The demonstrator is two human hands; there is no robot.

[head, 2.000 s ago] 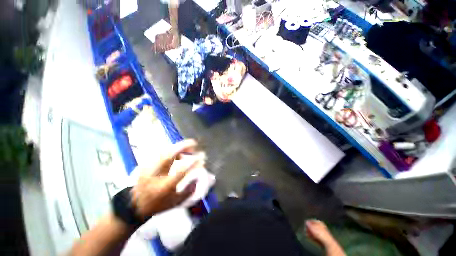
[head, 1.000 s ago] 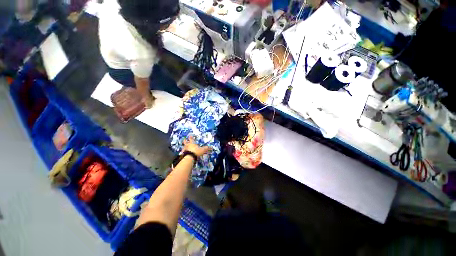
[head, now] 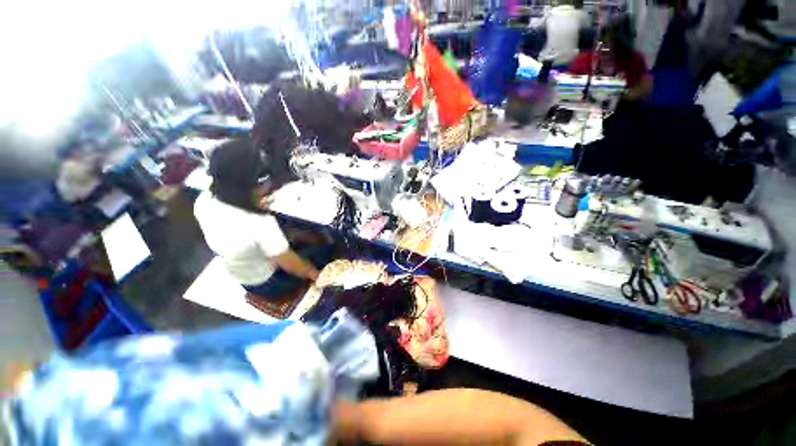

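The blue-and-white patterned cloth [head: 183, 383] is raised close to the camera and fills the lower left, blurred. A bare forearm, seemingly my right, comes from the bottom right and reaches the cloth's right end. My right hand [head: 351, 422] is mostly hidden at the cloth's edge, so its grip cannot be told. A small skin-coloured patch shows at the far left edge by the cloth; whether it is my left hand cannot be told. The black bundle [head: 380, 309] and peach floral bundle [head: 426, 327] lie beyond the cloth.
A long pale bench [head: 567, 348] runs along the blue-edged table [head: 541, 272]. Thread cones [head: 506, 200], scissors [head: 639, 286] and a low sewing machine [head: 716, 228] are on the table. A person in a white top [head: 236, 231] sits left. Blue crates [head: 122, 309] stand on the floor.
The blue-and-white cloth has been lifted off the bundles towards the camera, to the lower left. The view has tilted up. The arm reaching from the lower left no longer shows there.
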